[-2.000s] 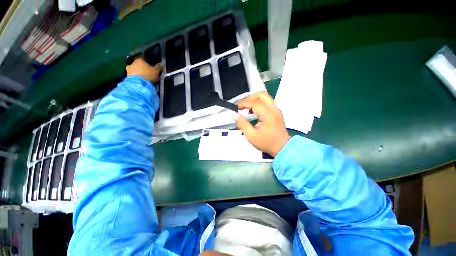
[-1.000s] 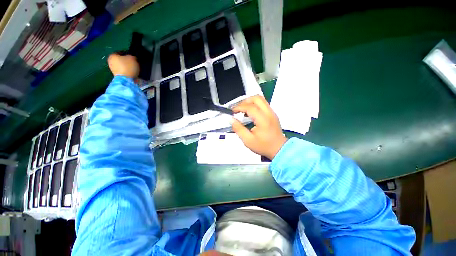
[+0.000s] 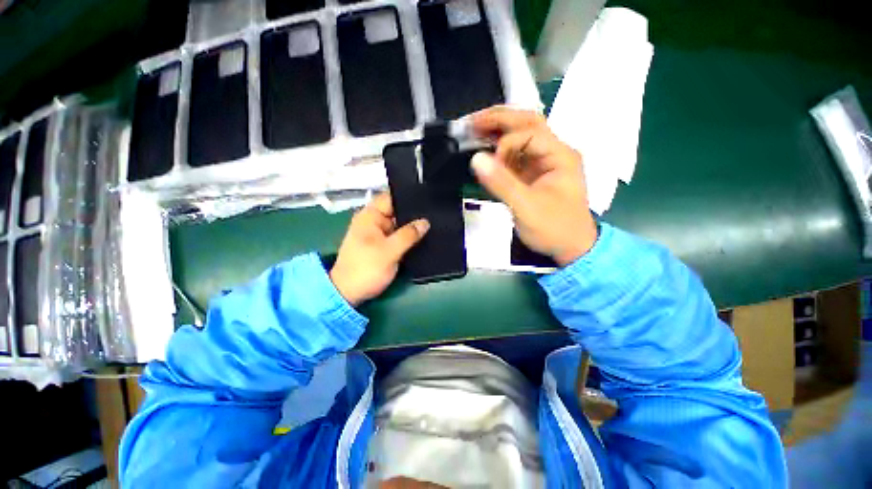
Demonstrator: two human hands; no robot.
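Observation:
My left hand [image 3: 378, 246] holds a black phone case [image 3: 432, 224] by its left side, just above the bench in front of me. My right hand [image 3: 540, 177] holds a thin black lining sheet [image 3: 442, 153] at the case's upper end, over the case; whether they touch is unclear. A white release liner strip [image 3: 488, 234] lies behind the case and under my right hand, with a black piece [image 3: 528, 254] on it. A blister tray [image 3: 253, 164] of black cases lies ahead, with one pocket in its back row without a case.
White spent liners [image 3: 612, 95] lie right of the tray. Stacked filled trays [image 3: 81, 229] stand at far left. A clear plastic bag [image 3: 849, 143] lies at the right. A brown carton [image 3: 765, 344] is below the bench at right.
My left hand has come back from the tray's far left with a case. My right hand has brought the lining sheet over the case. The view has moved closer to the bench.

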